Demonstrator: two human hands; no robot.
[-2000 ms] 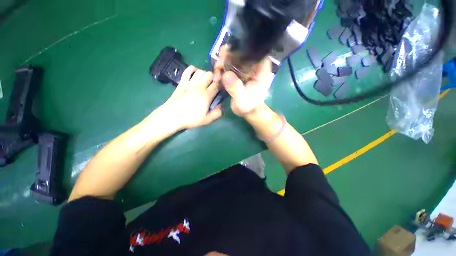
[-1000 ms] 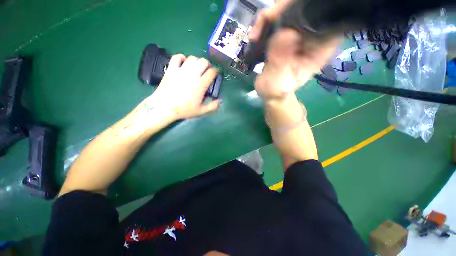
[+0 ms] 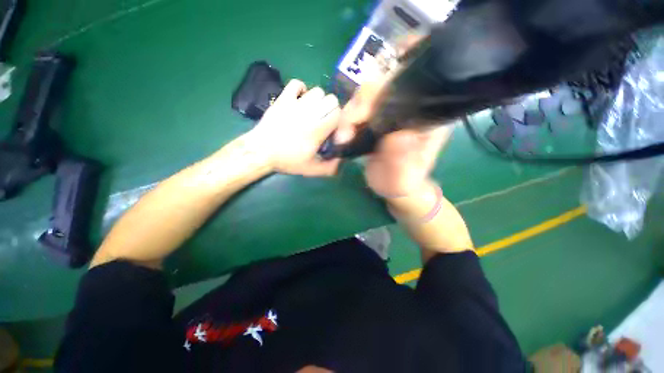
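Observation:
My left hand (image 3: 304, 130) is closed over a black battery grip (image 3: 258, 90) on the green bench; the grip's wider end shows left of the fingers and most of the rest is hidden. My right hand (image 3: 404, 149) holds the large dark electric screwdriver (image 3: 466, 69), which is blurred and slants down from the upper right. The driver's lower end is at the grip's right end, beside my left fingers. The bit and any screw cannot be made out. The screw feeder (image 3: 364, 55), white-grey with blue edges, stands just behind, partly covered by the driver.
Several black grips (image 3: 71, 211) lie at the left. Flat black cover plates (image 3: 542, 109) are scattered at the upper right. The driver's power cord (image 3: 539, 158) crosses the right side, over a clear plastic bag (image 3: 619, 182). The bench's front edge runs before my body.
The driver and my right hand have moved left and down from beside the feeder to the grip's right end. My left hand still holds the grip. The whole view has shifted a little.

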